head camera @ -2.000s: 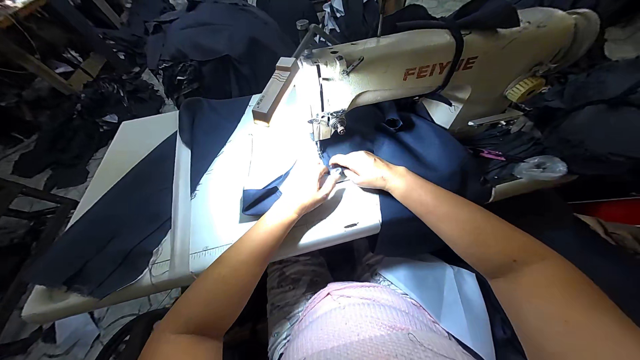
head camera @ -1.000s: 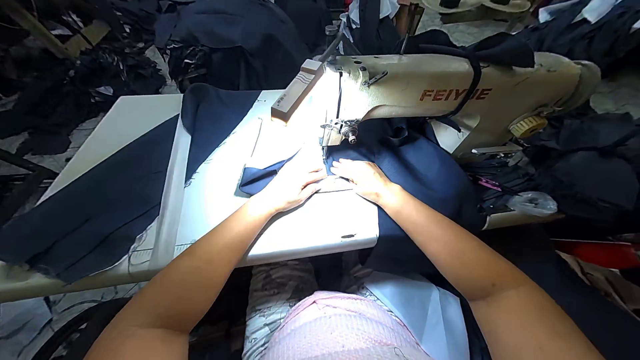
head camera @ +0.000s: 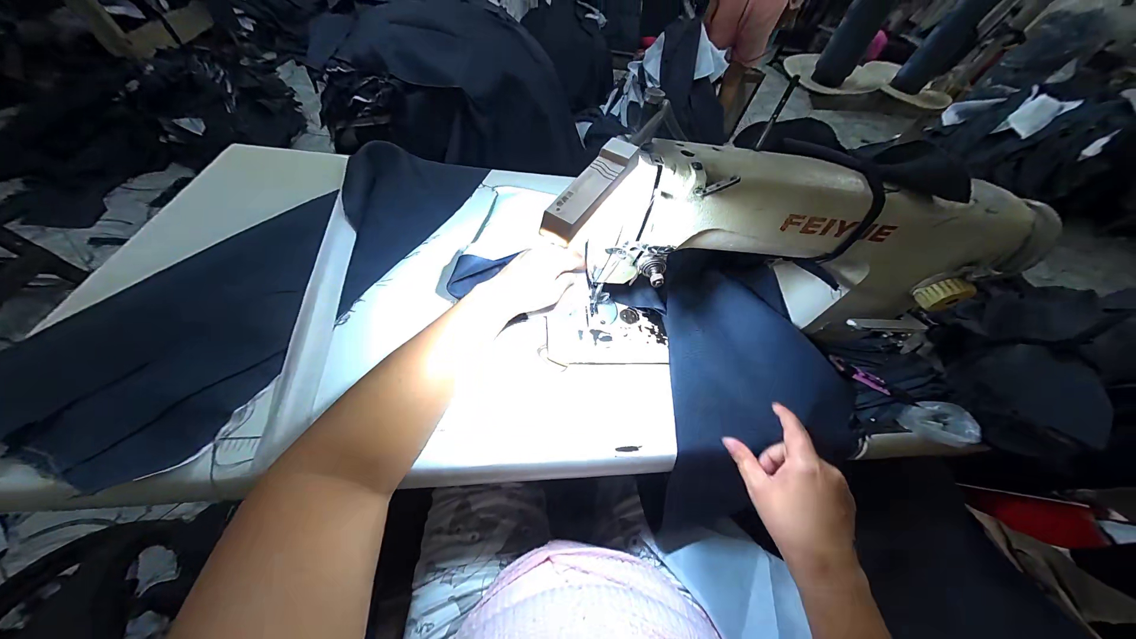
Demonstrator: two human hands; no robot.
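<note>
A cream Feiyue industrial sewing machine [head camera: 754, 209] stands on a white sewing table [head camera: 550, 417], its lamp glaring over the needle area. Left of the presser foot [head camera: 595, 306], my left hand [head camera: 537, 280] rests on dark blue fabric [head camera: 475, 271]; glare hides whether its fingers grip the cloth. My right hand [head camera: 794, 488] is over navy fabric [head camera: 745, 355] that hangs across the table's front edge, thumb and forefinger apart with nothing between them. More navy fabric [head camera: 177, 328] lies across the left of the table, partly under a pale strip [head camera: 306, 337].
A small box-shaped lamp [head camera: 590, 191] is attached by the machine head. Pink-handled snips [head camera: 861, 377] and a clear plastic item [head camera: 941, 423] lie right of the machine. Heaps of dark cloth [head camera: 444, 71] stand behind the table. A red item [head camera: 1034, 517] is at lower right.
My right hand has left the needle area and moved right and toward me, its fingers now apart. My left hand has shifted to the left of the presser foot.
</note>
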